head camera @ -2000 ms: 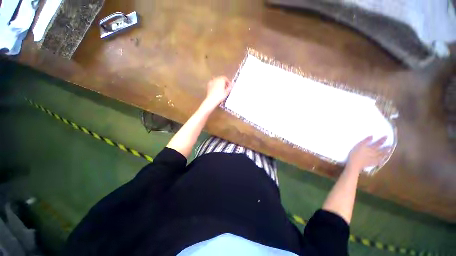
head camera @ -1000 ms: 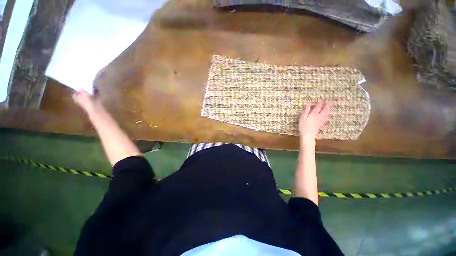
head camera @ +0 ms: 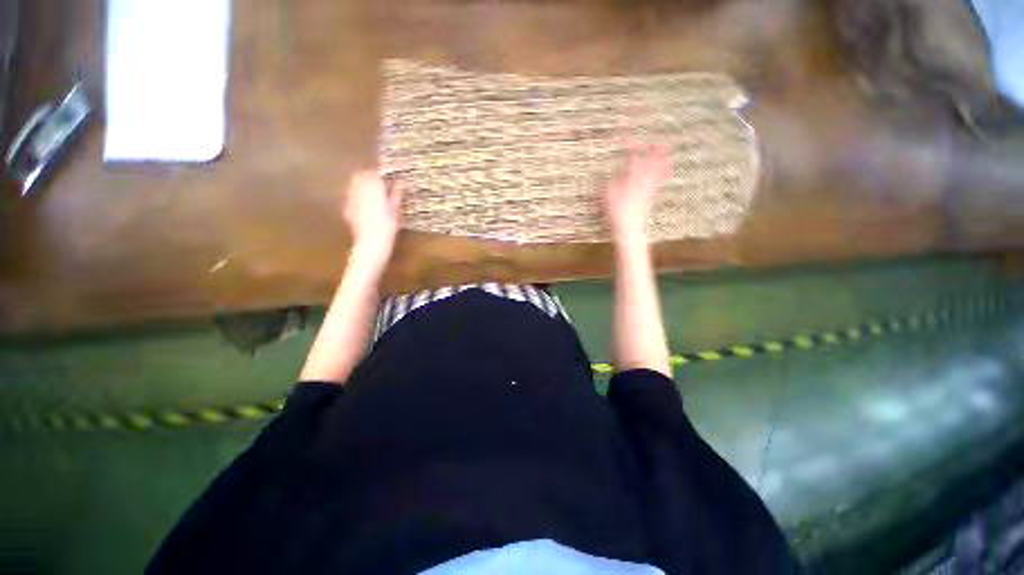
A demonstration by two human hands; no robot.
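Observation:
The tweed panel [head camera: 528, 157] lies flat on the brown table, beige with a speckled weave and a small white notch at its upper right corner. My left hand [head camera: 373, 210] is at the panel's lower left edge; its fingers are blurred, and whether they pinch the edge is unclear. My right hand [head camera: 638, 185] rests on the right part of the panel with fingers apart. A white paper pattern piece [head camera: 166, 84] lies on the table to the left, apart from both hands, its upper end cut off by the picture's edge.
A silver-grey metallic tool [head camera: 48, 137] lies at the far left of the shiny brown table [head camera: 281, 242]. Brown fabric [head camera: 921, 51] is at the upper right, blurred, with something white beside it. Below the table's front edge are green floor and yellow-black tape [head camera: 764, 350].
My left hand has let go of the white pattern and moved right to the panel's left end. My right hand still rests on the tweed. The view has shifted, and the metallic tool shows again.

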